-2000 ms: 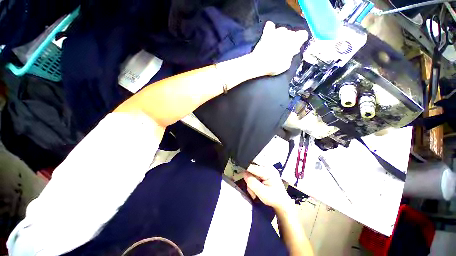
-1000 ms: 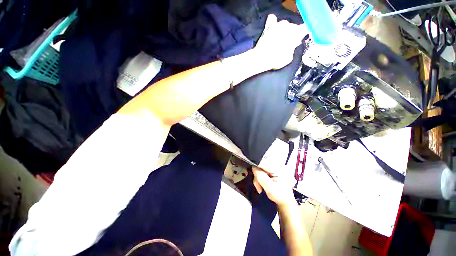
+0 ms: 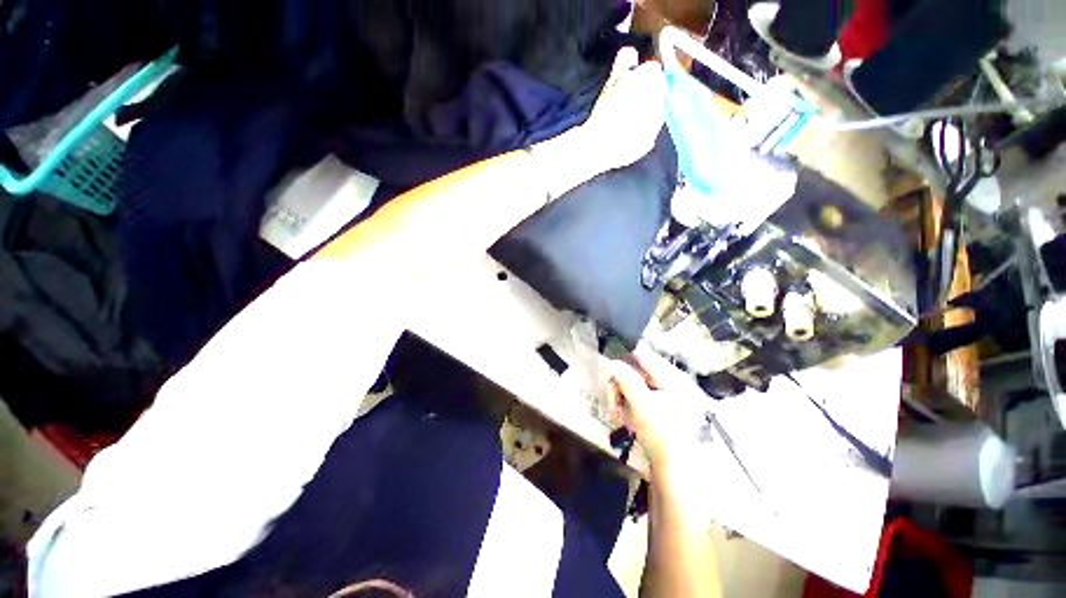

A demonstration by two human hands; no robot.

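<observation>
A dark garment panel (image 3: 596, 245) lies on the white table, its right edge at the needle area of the dark, oily sewing machine (image 3: 807, 292). My left hand (image 3: 625, 111) is overexposed, at the panel's far end beside the light blue guard (image 3: 696, 129). Its fingers look curled on the cloth. My right hand (image 3: 641, 403) is low over the table at the panel's near corner, fingers bent. A small red bit shows at its fingertips; whether it grips this or the cloth cannot be told.
Two pale knobs (image 3: 761, 291) face front. A thin metal sliver (image 3: 734, 450) and black strip (image 3: 842, 423) lie on the table (image 3: 818, 502). Black-handled scissors (image 3: 961, 175) stand right. A turquoise basket (image 3: 94, 169), white packet (image 3: 316, 208) and dark cloth heap (image 3: 210, 234) are left.
The view has shifted. My right hand has risen from the table's front edge onto the tabletop, and the red snips are no longer plainly visible. The panel's near corner has moved back from the edge.
</observation>
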